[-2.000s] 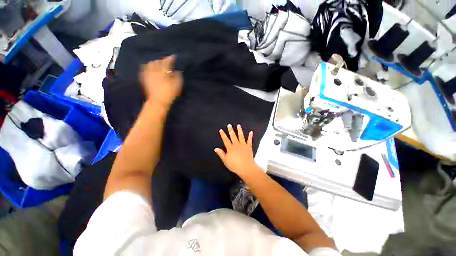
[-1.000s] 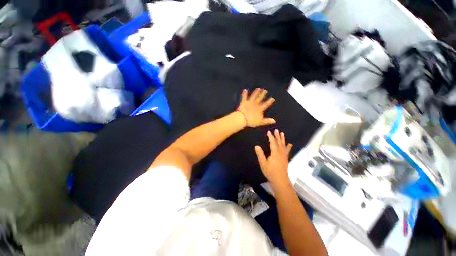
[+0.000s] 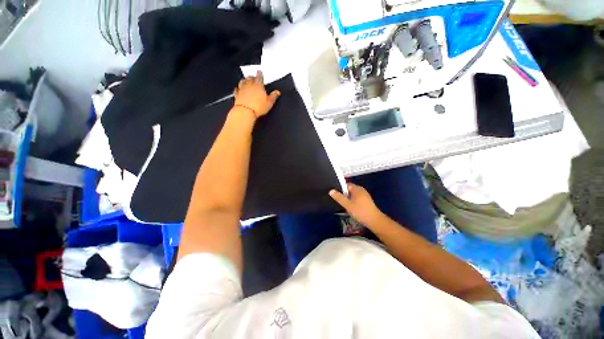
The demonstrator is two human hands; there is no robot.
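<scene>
A black fabric panel (image 3: 285,152) lies flat left of the overlock machine (image 3: 391,56), with a thin white rim of a white panel (image 3: 142,159) showing along its left and right edges. My left hand (image 3: 255,96) rests on the black panel's upper part, fingers towards a small white corner. My right hand (image 3: 352,200) holds the panel's near right corner at the table's front edge, thumb on top and fingers partly hidden. A dark heap of black panels (image 3: 192,46) lies beyond my left hand. The presser foot area (image 3: 372,86) has no cloth at it.
A control panel display (image 3: 375,124) is set in the machine bed. A smartphone (image 3: 493,104) and small pink snips (image 3: 522,71) lie to the right. Blue crates (image 3: 119,232) with grey-white pieces stand below at left. White cloth (image 3: 510,172) hangs at the right.
The view has swung right. The black cloth was spread wide under both flat hands; now a panel with white edges lies separate from the heap. My right hand has moved to its near corner and taken hold.
</scene>
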